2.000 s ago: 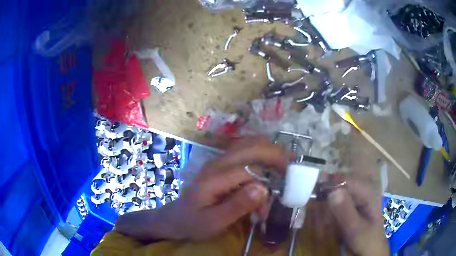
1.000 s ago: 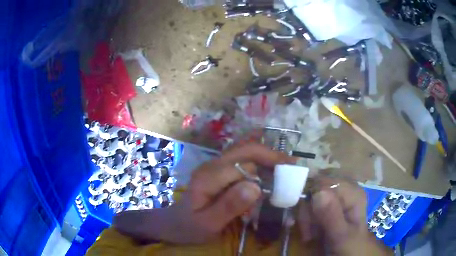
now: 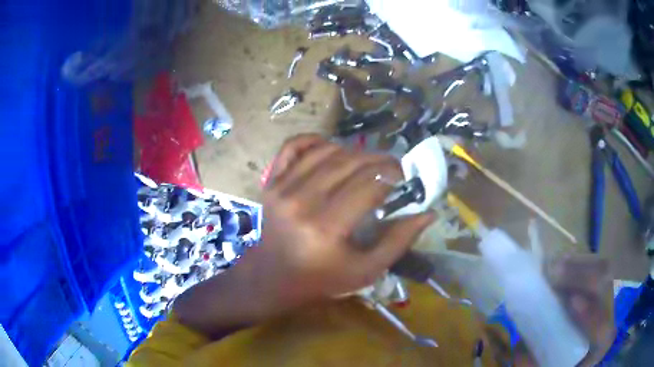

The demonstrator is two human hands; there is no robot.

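Note:
My left hand [image 3: 337, 208] is closed around a white model motorcycle [image 3: 427, 172], tilted, its white front piece showing above my fingers. Thin chrome rods of the model stick out below the hand, over the yellow-clothed lap. My right hand [image 3: 584, 294], blurred at the lower right, holds a white squeeze bottle [image 3: 534, 297]. The bottle's yellow nozzle points up and left, close beside the white piece; whether it touches cannot be told. Most of the model's body is hidden by my left hand.
Dark and chrome handlebar parts [image 3: 366, 122] lie scattered on the brown bench [image 3: 237, 43]. A yellow-tipped stick [image 3: 516, 190], blue-handled pliers [image 3: 597, 193] and a red sheet [image 3: 166, 136] lie there too. A blue crate [image 3: 64, 179] stands left; white models [image 3: 176, 251] sit below the bench edge.
My right hand has left the model and now holds the bottle that lay at the bench's right. My left hand has turned the model over to a tilt and moved up and left.

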